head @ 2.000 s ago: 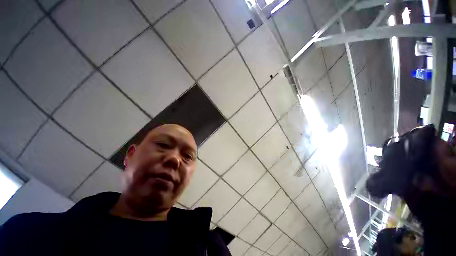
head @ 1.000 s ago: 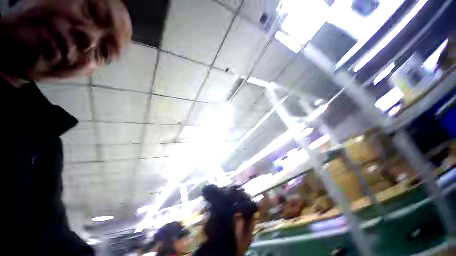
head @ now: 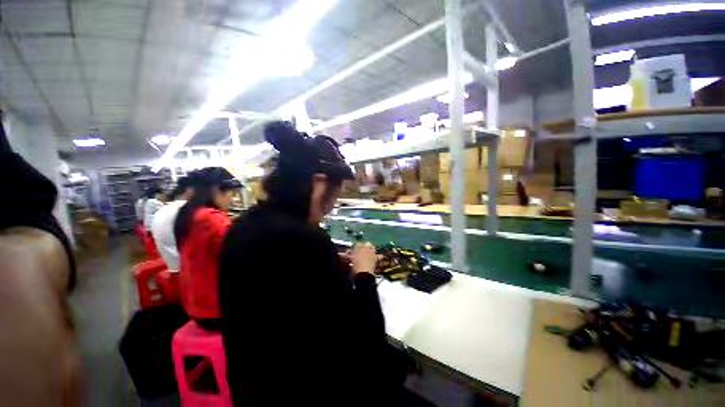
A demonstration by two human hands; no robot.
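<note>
Neither of my hands can be made out. A tangled heap of black units with yellow parts and cords (head: 636,338) lies nearest on the right, on a tan cardboard sheet (head: 548,374) on the white bench (head: 473,326). Farther along the bench, a second black and yellow heap (head: 395,261) lies by a seated person's hands. A small block of black covers (head: 428,277) sits beside that heap.
A person in black (head: 286,278) sits close ahead; others sit beyond on red and pink stools (head: 203,362). A green conveyor (head: 509,254) with spaced units runs behind white posts (head: 583,159). Blurred skin (head: 36,318) fills the left edge; whose is unclear.
The view has swung down and around from the ceiling and a standing person to the seated workers, bench and conveyor. The standing person's face has left the picture.
</note>
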